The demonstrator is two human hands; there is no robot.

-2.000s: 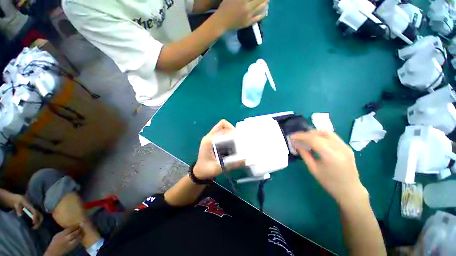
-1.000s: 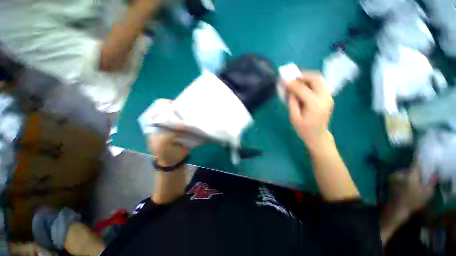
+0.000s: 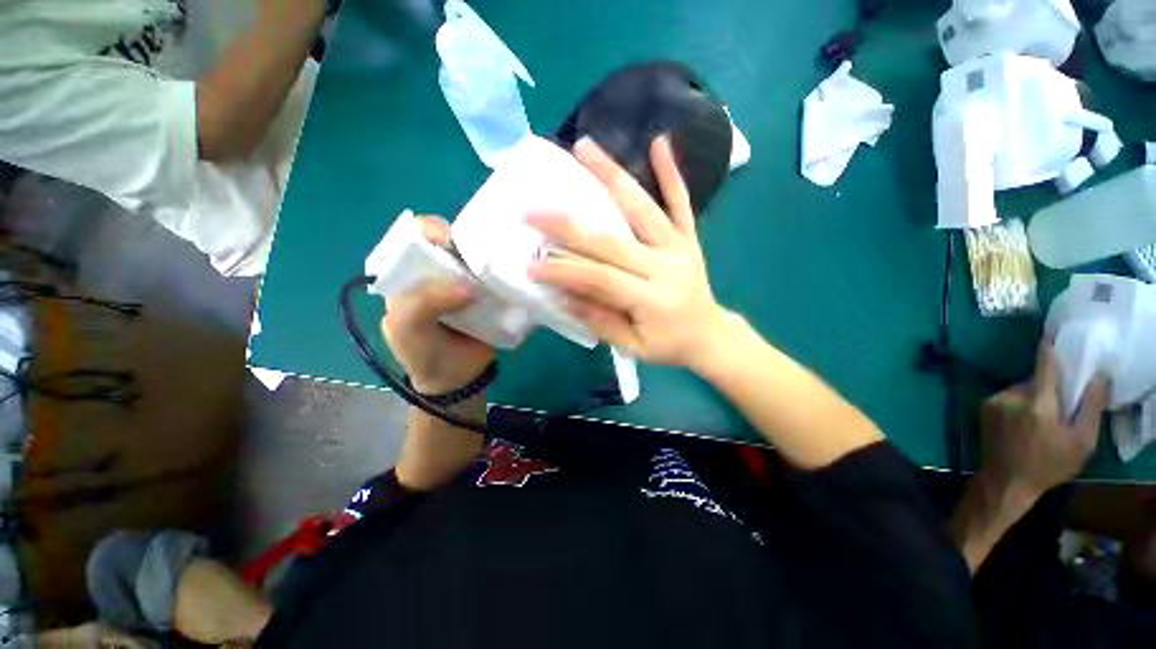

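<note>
A white security camera with a rounded black front is held over the green mat, black front pointing up and right. My left hand grips the white bracket block at its rear end; a black cable loops down from there past my wrist. My right hand lies across the white housing with fingers spread, fingertips reaching the black front. Whether a pad is under my right hand is hidden. A white piece shows partly behind the black front.
A squeeze bottle stands just behind the camera. A crumpled white cloth, cotton swabs and a larger bottle lie right. White cameras line the right side. A neighbour's hand touches another camera. Another person's arm is upper left.
My right hand has come from beside the camera, where it held a small white pad, onto the housing. The camera's black front has turned further upward. The view has shifted.
</note>
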